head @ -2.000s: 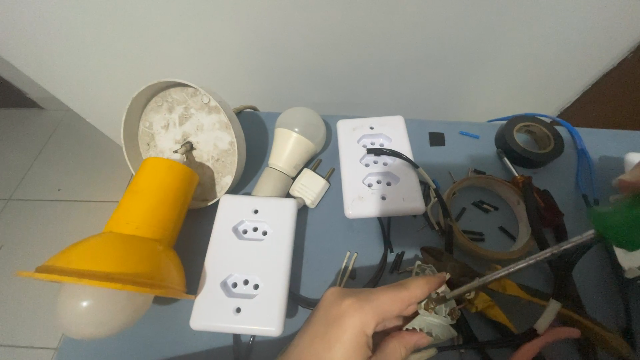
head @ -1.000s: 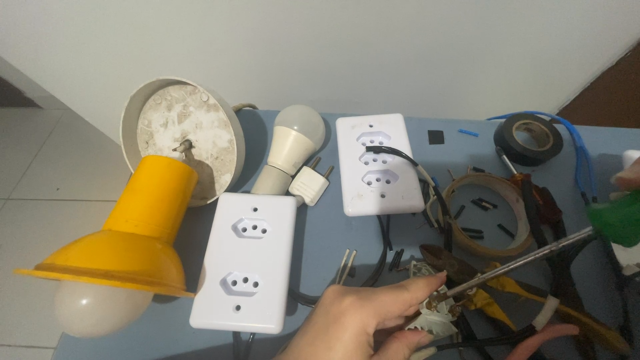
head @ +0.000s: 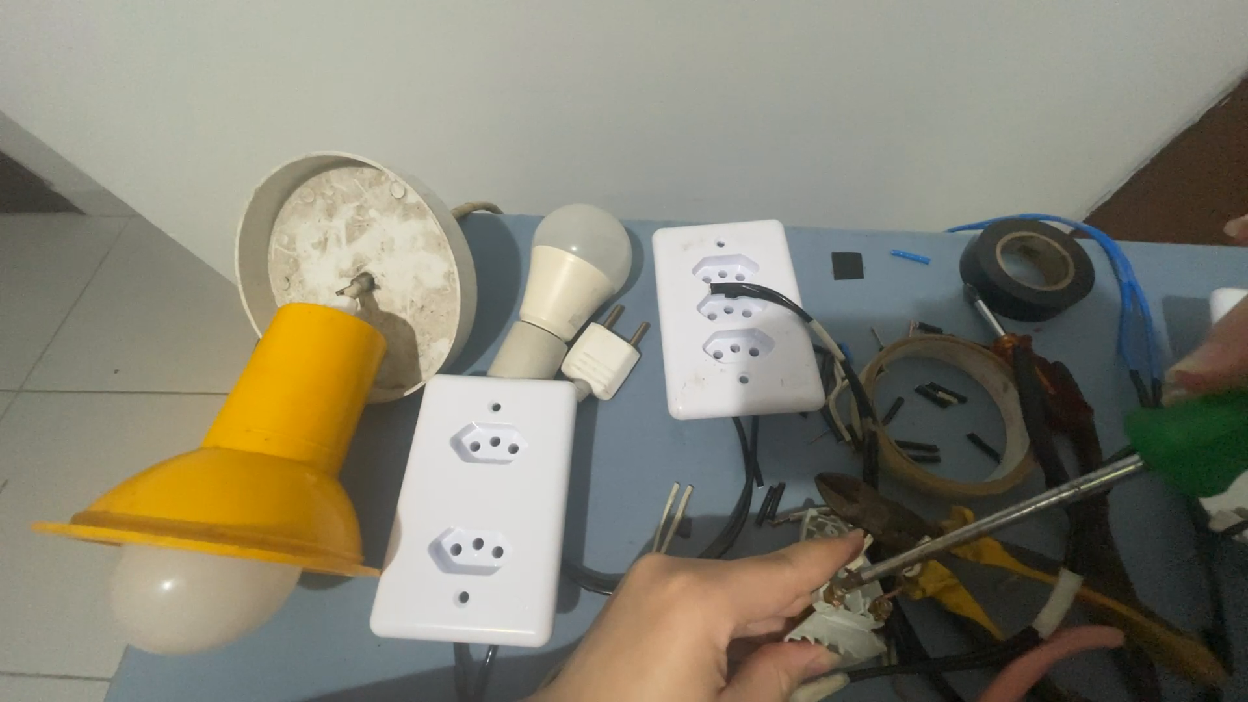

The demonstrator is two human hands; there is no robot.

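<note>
My left hand [head: 712, 614], low in the view right of centre, grips a small pale plastic electrical fitting [head: 843, 624] between thumb and fingers. Brass-coloured metal parts show on it, and a black cable runs by its lower edge. My right hand [head: 1214, 356] is at the right edge, cut off by the frame, on the green handle of a screwdriver [head: 1014, 517]. The long metal shaft slants down to the left, and its tip meets the fitting beside my left fingertips. The exact contact at the tip is too small to tell.
On the blue-grey table lie two white socket plates [head: 475, 517] [head: 736, 375], a plug [head: 602, 361], a bulb [head: 577, 263], a yellow lamp [head: 292, 390], a round base [head: 458, 292], black tape [head: 1072, 263], a tape ring [head: 877, 429], yellow-handled cutting pliers [head: 868, 507] and wire scraps.
</note>
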